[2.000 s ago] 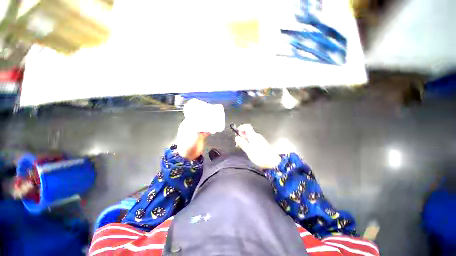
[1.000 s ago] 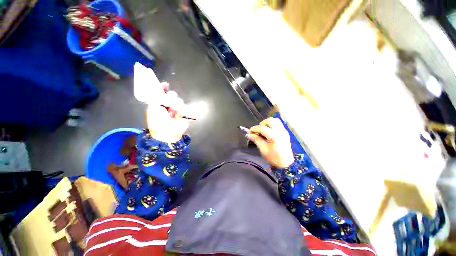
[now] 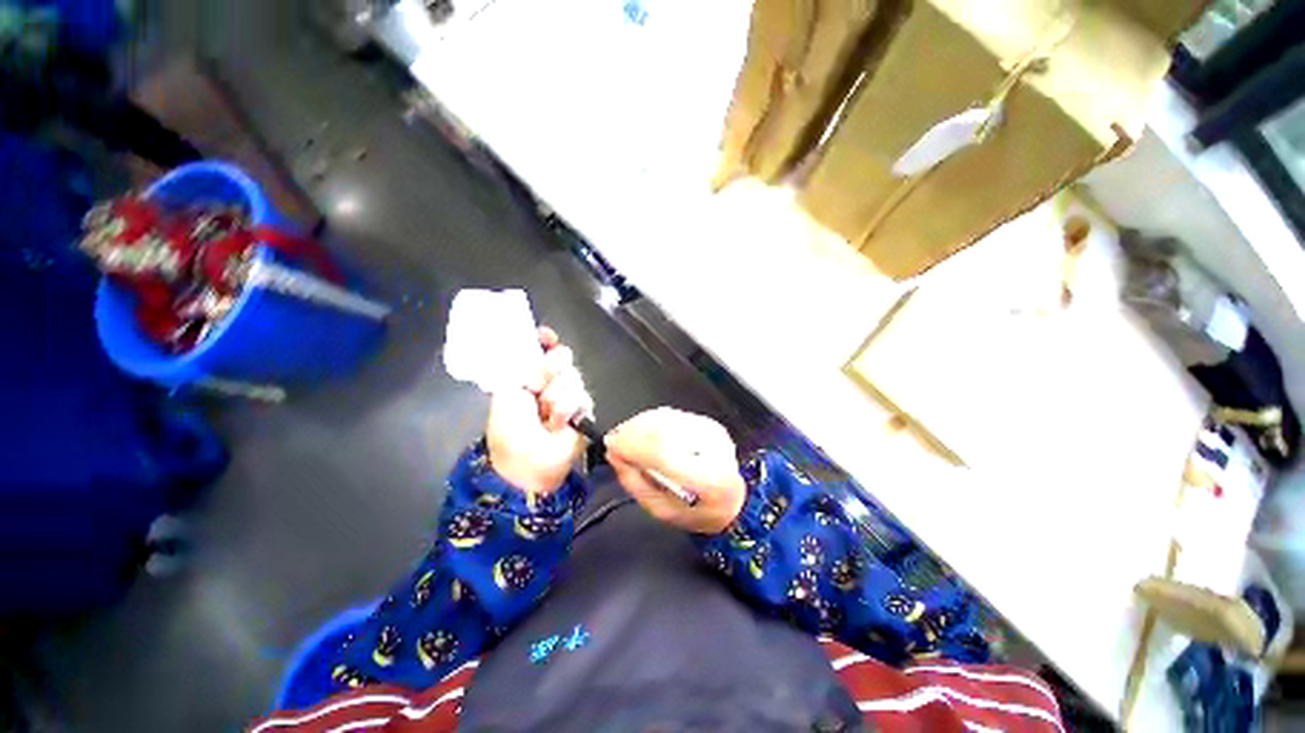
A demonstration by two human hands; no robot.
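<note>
My left hand [image 3: 541, 423] holds a white card [image 3: 491, 340] upright, with its lower edge in the fingers. The card is overexposed and no writing can be made out. My right hand [image 3: 673, 465] is closed around a slim pen [image 3: 670, 486]; one end sticks out below the fingers. The pen's dark end [image 3: 585, 427] lies at the fingertips of my left hand, so the two hands nearly touch. Both hands are bare and in front of my apron.
Tied tan bundles [image 3: 952, 151] with a white tag [image 3: 947, 141] stand on the white table [image 3: 687, 272] at the upper right. A blue scrap bucket [image 3: 308, 337] with reddish scraps stands at the left. Another blue bucket [image 3: 324, 659] shows at the lower left.
The view has turned so that the table runs diagonally and the tied bundles show. My hands have come together, with the pen's dark end now at my left fingers.
</note>
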